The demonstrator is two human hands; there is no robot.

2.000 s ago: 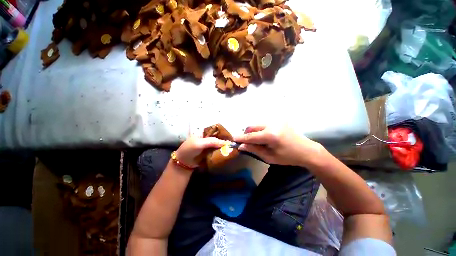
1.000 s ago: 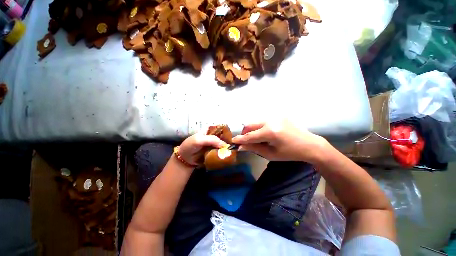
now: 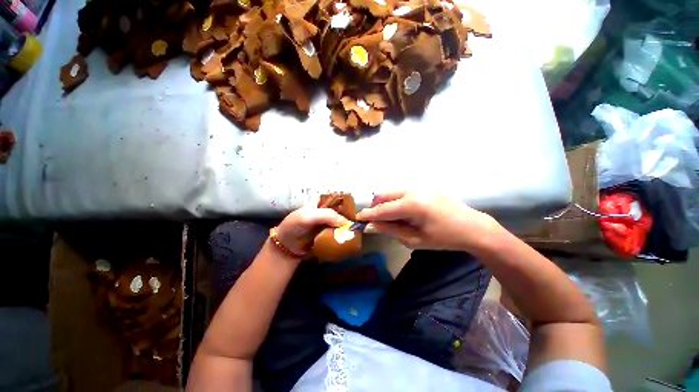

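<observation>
My left hand [image 3: 300, 228] holds brown felt pieces [image 3: 336, 246] over my lap, just off the table's front edge. A white and yellow spot shows on the front piece. My right hand [image 3: 400, 219] is closed on a small dark tool [image 3: 358, 226], whose tip is at the spot's upper right edge. Most of the tool is hidden in the fingers, so I cannot tell its kind. A large heap of brown pieces [image 3: 368, 65] with white and yellow spots lies on the pale cloth-covered table [image 3: 268, 176].
An open carton [image 3: 69, 306] with brown pieces [image 3: 146, 314] stands at lower left. A blue item [image 3: 354, 302] lies between my knees. At right are a box [image 3: 580, 184], a red bundle [image 3: 625, 222] and plastic bags [image 3: 644, 142]. Bottles or tubes [image 3: 24, 52] are at upper left.
Since two seconds ago the front piece hangs rounder and its spot shows whiter. My hands and the tool stay at the spot. The view has shifted slightly.
</observation>
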